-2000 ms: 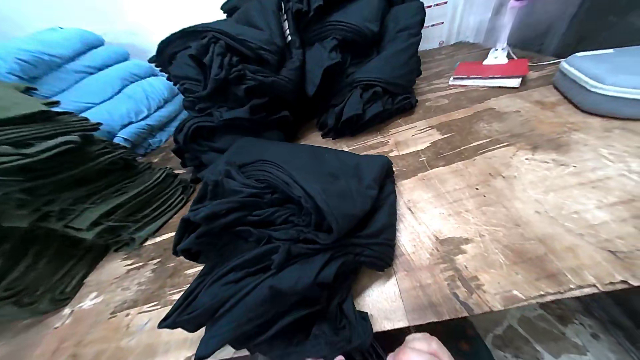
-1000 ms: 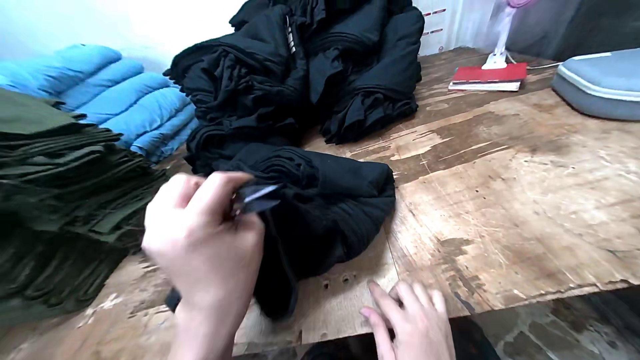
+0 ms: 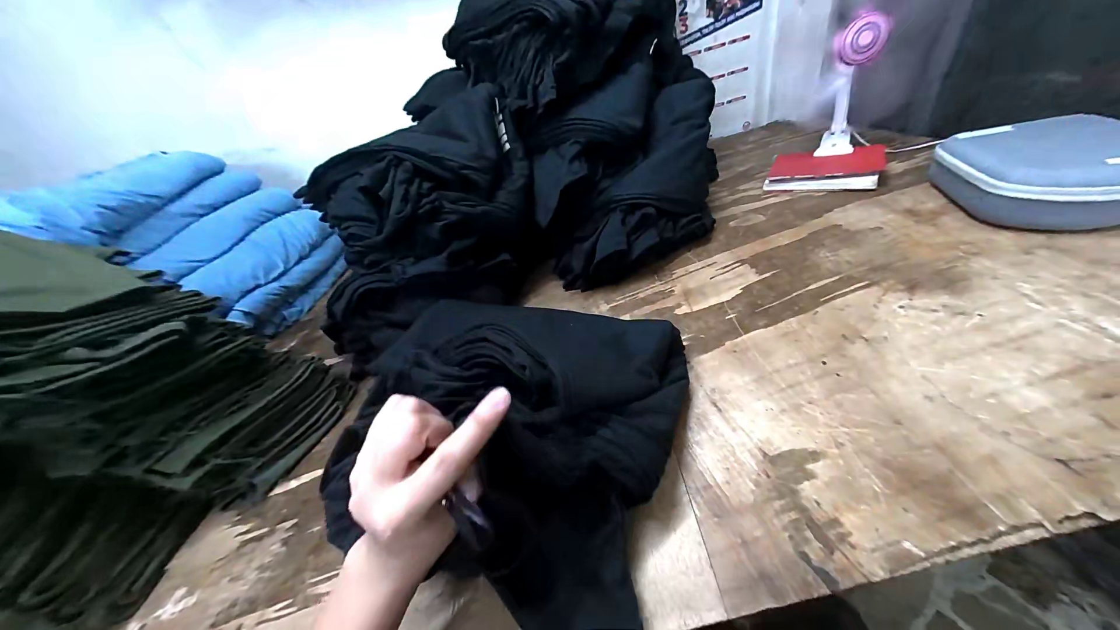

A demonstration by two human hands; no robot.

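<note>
My left hand (image 3: 416,477) is over the left part of a folded black cloth bundle (image 3: 604,367), with its index finger stretched towards the folds. Its other fingers are curled around small thread snips (image 3: 470,518), whose dark, glossy part shows blurred below the palm; the rest is hidden. A length of black cloth (image 3: 573,560) hangs down from the bundle towards the near table edge. My right hand is out of view.
Behind stands a tall heap of black garments (image 3: 604,114). Dark green folded cloth (image 3: 166,394) and blue rolls (image 3: 236,236) lie left. On the wooden table (image 3: 875,394), a pink-and-white fan (image 3: 842,96), red booklet (image 3: 827,166) and grey case (image 3: 1032,171) stand at the right.
My left hand, with the snips raised above the bundle one second ago, is now lower over the cloth. My right hand, at the near table edge then, has left the view.
</note>
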